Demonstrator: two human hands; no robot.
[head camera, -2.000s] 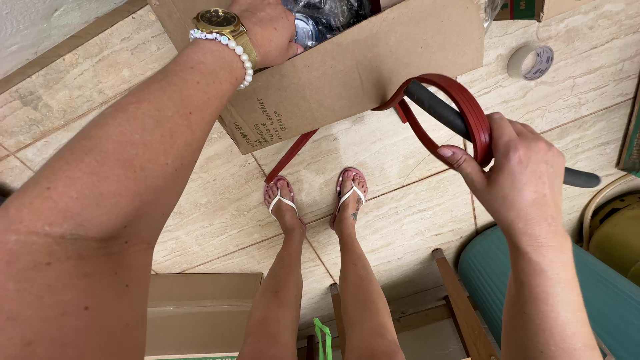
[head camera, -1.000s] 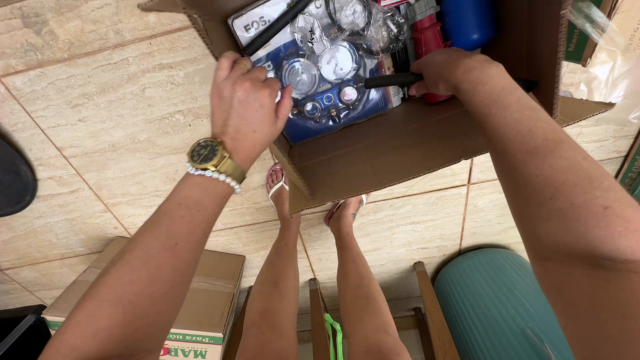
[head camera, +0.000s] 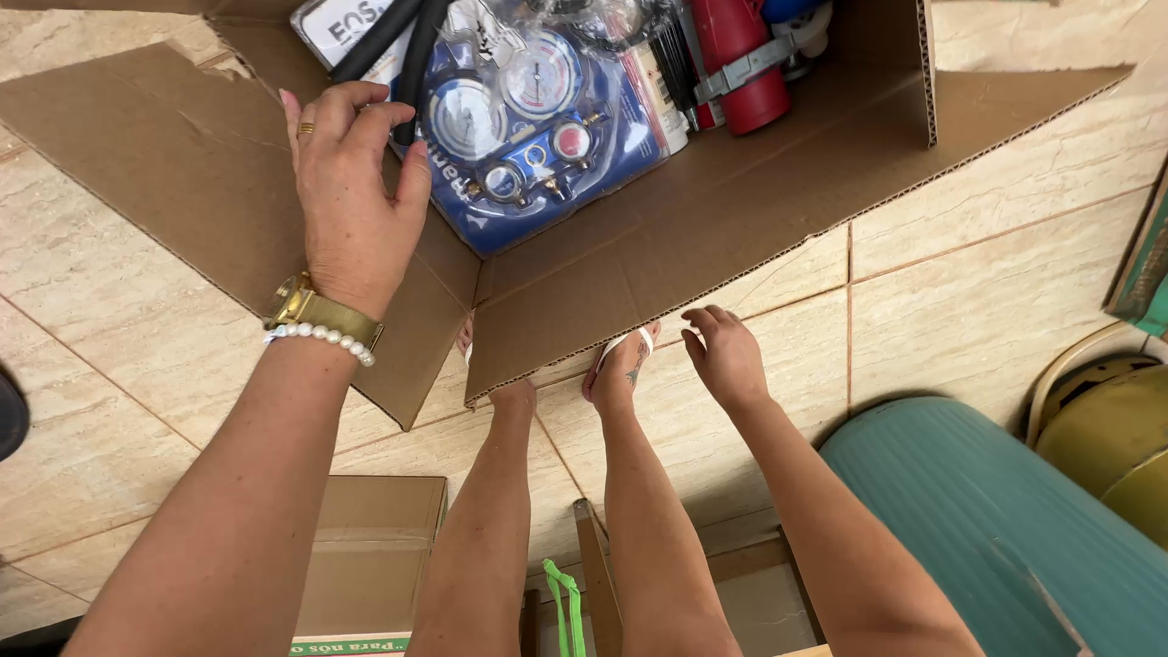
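My left hand, with a gold watch and a pearl bracelet, reaches over the left side of an open cardboard box. Its fingertips are at the ends of black foam tubes; whether they grip one is unclear. Beneath the tubes, a blister-packed manifold gauge set lies on blue card inside the box. To its right are a red plastic part with a grey clamp and a blue object, partly cut off. My right hand hangs below the box's near flap, fingers loosely curled, holding nothing visible.
A teal ribbed container stands at the lower right beside a yellow-green rounded object. A closed cardboard box is at the lower left. Wooden legs and a bright green strap are near my legs. My feet are under the box's edge.
My right hand has left the inside of the box and is now below its near flap. The red strap seen around the black tube two seconds ago is no longer in view.
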